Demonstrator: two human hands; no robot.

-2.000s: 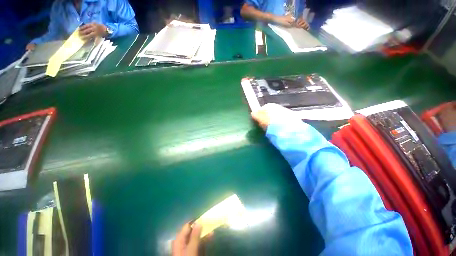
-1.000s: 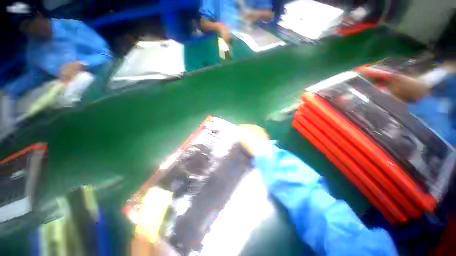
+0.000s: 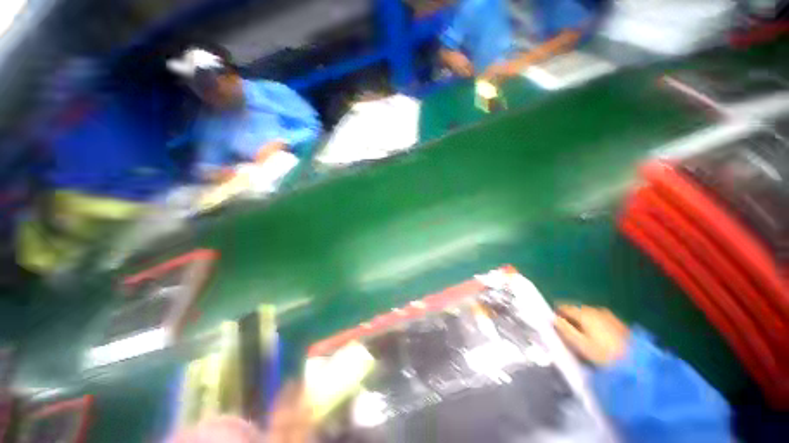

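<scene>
The picture is blurred. An open laptop base assembly (image 3: 484,363) in a red-edged tray lies in front of me, cut off by the bottom edge. My right hand (image 3: 593,333) is at its right edge, fingers against the rim. My left hand (image 3: 290,415) is at the bottom, partly cut off, and holds a pale-yellow backing sheet (image 3: 342,376) over the laptop's left corner. Whether a small piece is at the fingertips cannot be told.
Red carrier trays (image 3: 701,268) with a laptop on top are stacked at right. A blue parts bin (image 3: 274,359) with yellow-edged black strips stands at left, a pink shape (image 3: 216,430) below it. Another laptop (image 3: 143,316) lies further left. People in blue sit opposite.
My right hand has brought the laptop from the far side of the bench to in front of me. My left hand has moved with the yellow sheet to its left corner. The view has swung left.
</scene>
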